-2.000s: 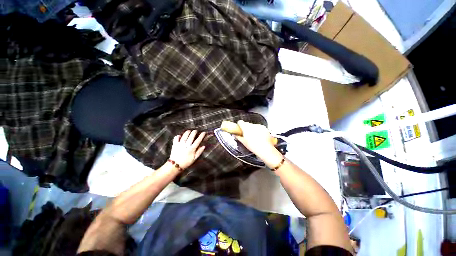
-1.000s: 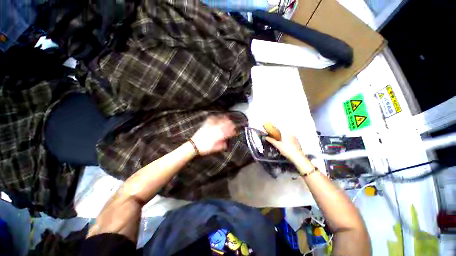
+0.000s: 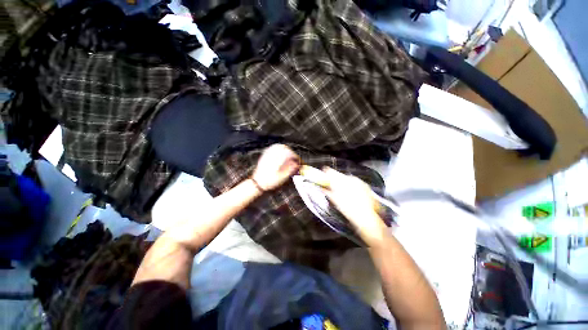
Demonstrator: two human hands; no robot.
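Observation:
A dark brown plaid garment piece [image 3: 277, 222] lies on the table in front of me, its left end beside the rounded end of the dark padded board [image 3: 187, 132]. My right hand [image 3: 342, 193] is closed around the handle of the steam iron [image 3: 317, 205], whose pointed end faces up and left over the cloth. My left hand [image 3: 276, 169] is at the top edge of the piece, fingers curled, close to the iron handle; whether it pinches cloth is blurred.
A large plaid pile [image 3: 322, 97] lies beyond my hands, and a second plaid pile [image 3: 109, 116] at left. A thin padded arm [image 3: 503, 103] and cardboard [image 3: 541, 84] stand at right. The hose [image 3: 451, 200] runs right above the iron rest [image 3: 503, 283].
Since one second ago, the iron has moved left onto the plaid piece, close to my left hand. The whole view has shifted, so the scene sits further right.

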